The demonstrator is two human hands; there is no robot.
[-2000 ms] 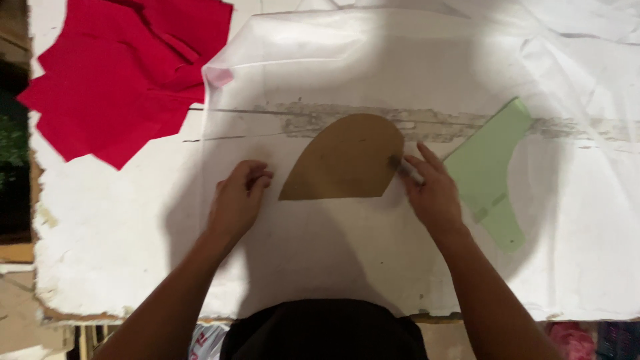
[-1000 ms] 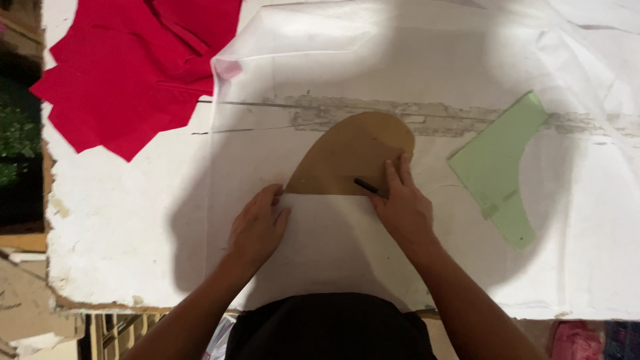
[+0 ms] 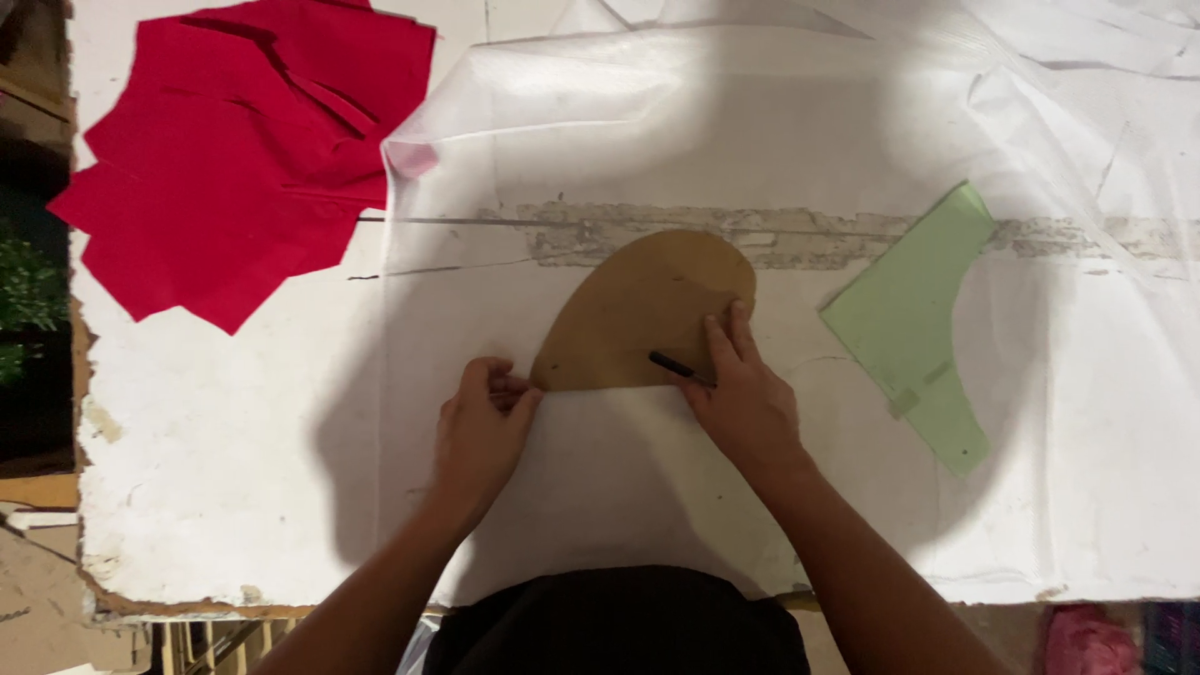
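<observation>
A brown, teardrop-shaped pattern piece (image 3: 637, 314) lies on thin white sheer fabric (image 3: 581, 487) spread over the table. My left hand (image 3: 487, 427) is at its pointed left corner, thumb and fingertips close together; whether they pinch the fabric or the piece's edge cannot be told. My right hand (image 3: 745, 394) rests on the right side of the piece, two fingers extended on it, and holds a black pen (image 3: 673, 364) under the palm side, its dark end pointing left over the brown piece. To the right lies a green pattern piece (image 3: 923, 328) with a curved inner edge.
Red fabric pieces (image 3: 234, 159) with jagged edges overlap at the upper left. More white fabric lies bunched along the top and right. A worn strip (image 3: 806, 239) crosses the white tabletop, whose chipped left edge (image 3: 82, 422) shows. Green foliage (image 3: 33, 291) stands beyond it.
My left hand has moved right to the brown piece's left corner. My right hand has shifted from the piece's right edge onto its lower right part, and the pen now shows over the piece.
</observation>
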